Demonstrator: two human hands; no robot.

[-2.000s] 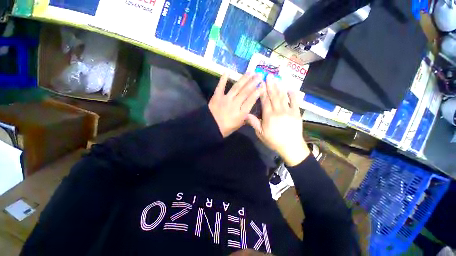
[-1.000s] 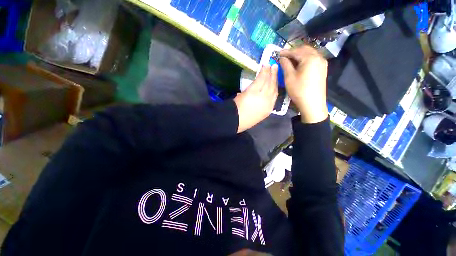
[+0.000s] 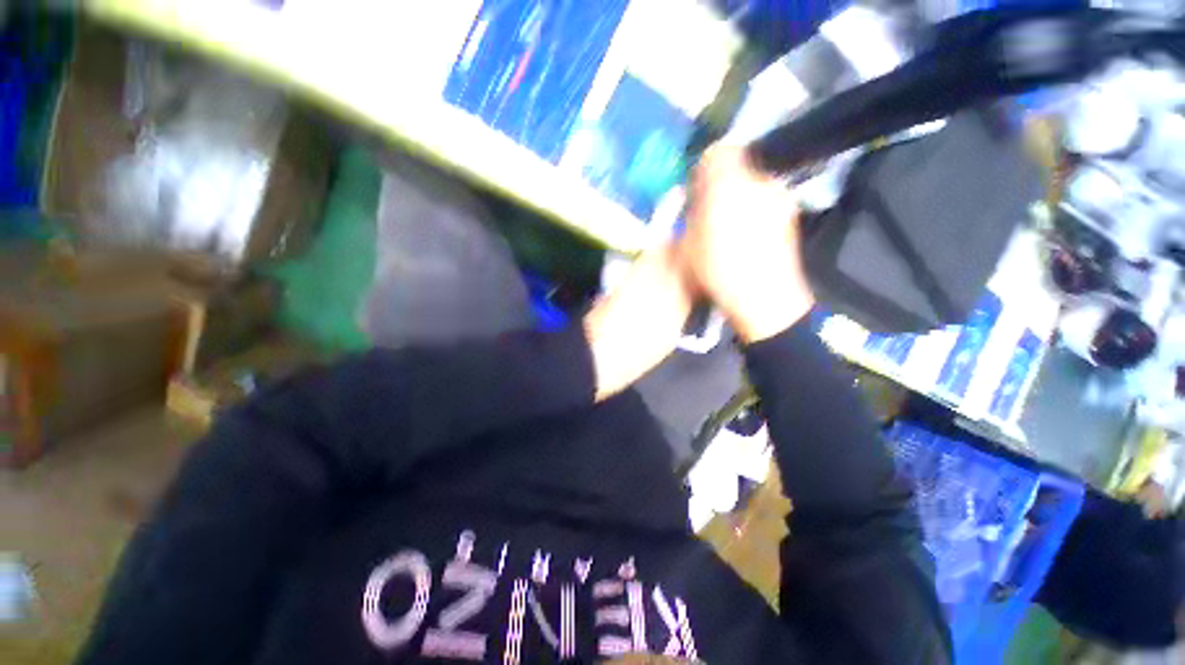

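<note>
The frame is blurred. A white housing shows only in small parts around my hands at the bench edge. My left hand is on its near-left side and appears to hold it; the fingertips are hidden. My right hand lies over the housing and covers most of it. The right fingers are at the lower end of the long black screwdriver, which slants in from the upper right. I cannot tell whether they grip it. The blue battery pack cannot be made out.
Dark foam pads lie right of my hands. White-and-black camera heads crowd the far right. A blue crate stands lower right, beside a black-sleeved person. A carton with clear bags is at left. The yellow bench edge runs diagonally.
My right hand has moved from pinching at the blue pack up to the screwdriver's lower end. My left hand stays at the housing. The view has shifted and blurred.
</note>
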